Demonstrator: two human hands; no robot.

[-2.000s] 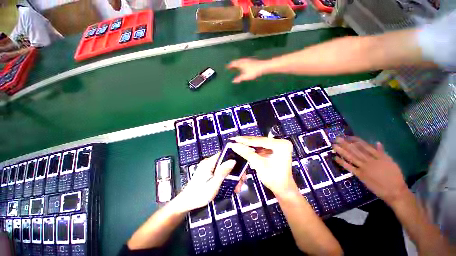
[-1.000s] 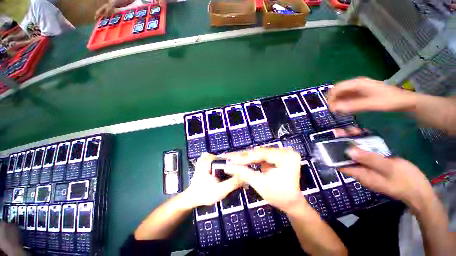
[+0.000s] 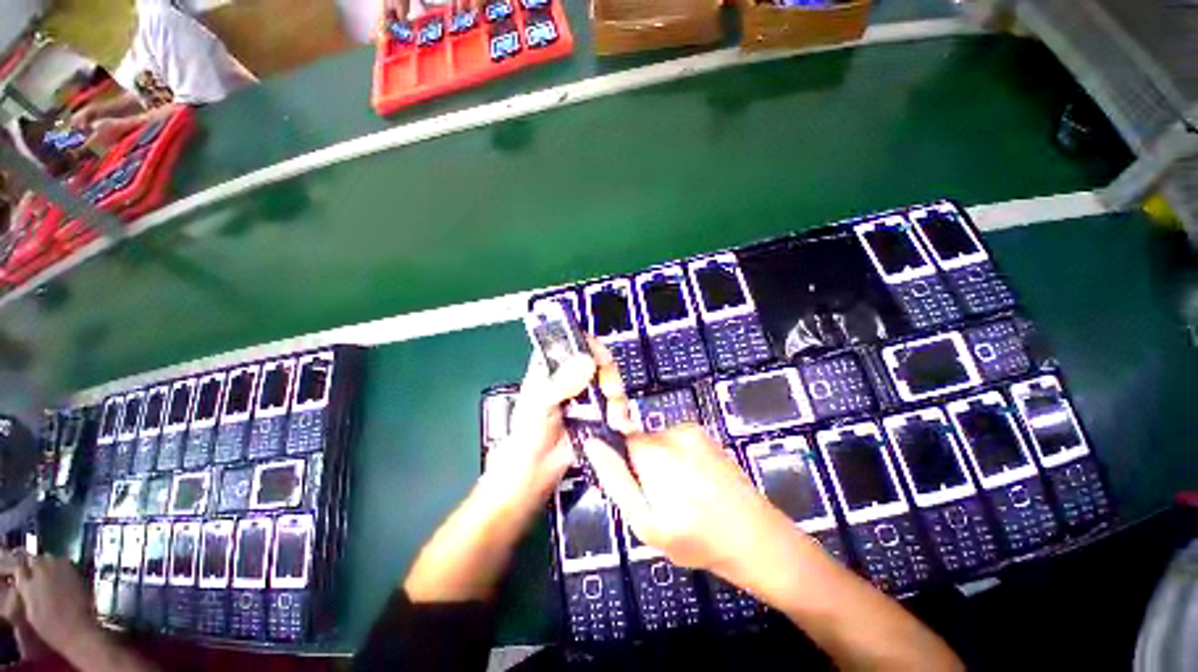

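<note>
A phone unit [image 3: 557, 336] with a pale section at its top is held upright and tilted between my two hands, above the left part of the tray. My left hand [image 3: 523, 427] holds it from the left. My right hand [image 3: 683, 486] is at its lower end, fingers against a dark part; whether that is separate I cannot tell. The black tray [image 3: 788, 282] below holds rows of keypad phones [image 3: 861, 473] with silver-white frames. Glossy bare pockets show in its back row. A single phone [image 3: 498, 418] lies at the tray's left edge, partly behind my left hand.
Another stack of phone trays [image 3: 335, 486] stands at left. Behind runs the green belt [image 3: 499, 197] with a pale rail. Red parts trays [image 3: 434, 66] and brown boxes [image 3: 657, 26] stand on the far side. Another person's hand [image 3: 59, 604] is at lower left, and a sleeve at lower right.
The view has shifted, and the scene lies further right. My hands now hold a unit with a pale top section. The other person's hands have left the tray, and the back row shows a wider bare gap.
</note>
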